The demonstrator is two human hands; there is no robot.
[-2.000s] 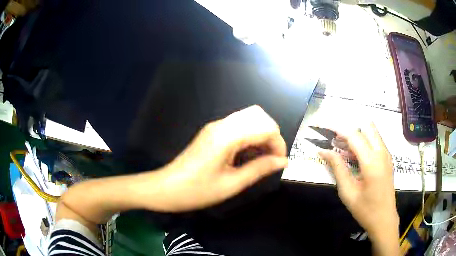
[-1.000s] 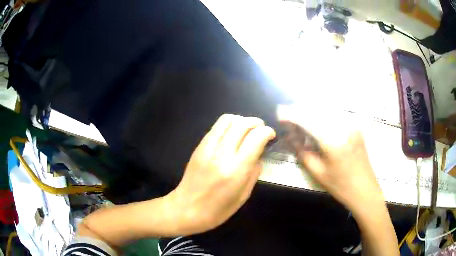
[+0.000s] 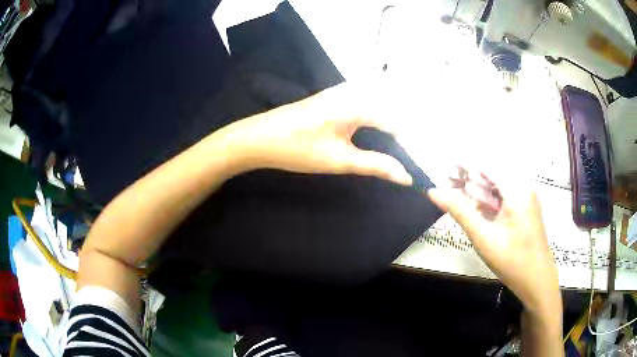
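A large black cloth panel (image 3: 300,223) covers the left and middle of the white table and hangs over its front edge. My left hand (image 3: 328,139) reaches across it, with the thumb at the cloth's right edge and the fingertips lost in glare. My right hand (image 3: 510,223) is at the same edge, its thumb tip touching the cloth close to my left thumb. Small thread snips (image 3: 482,192) lie in my right hand, partly hidden and washed out. The needle area is hidden by glare.
The off-white machine head (image 3: 566,35) and a ribbed knob (image 3: 508,80) are at upper right. A phone in a dark red case (image 3: 589,157) lies at right, with a white cable (image 3: 592,279). A ruler scale (image 3: 447,240) runs along the front edge. Papers (image 3: 42,286) are at lower left.
My left hand has moved forward and to the right, its forearm now stretched over the cloth. The cloth has shifted and turned, with a folded part and white table showing at the top.
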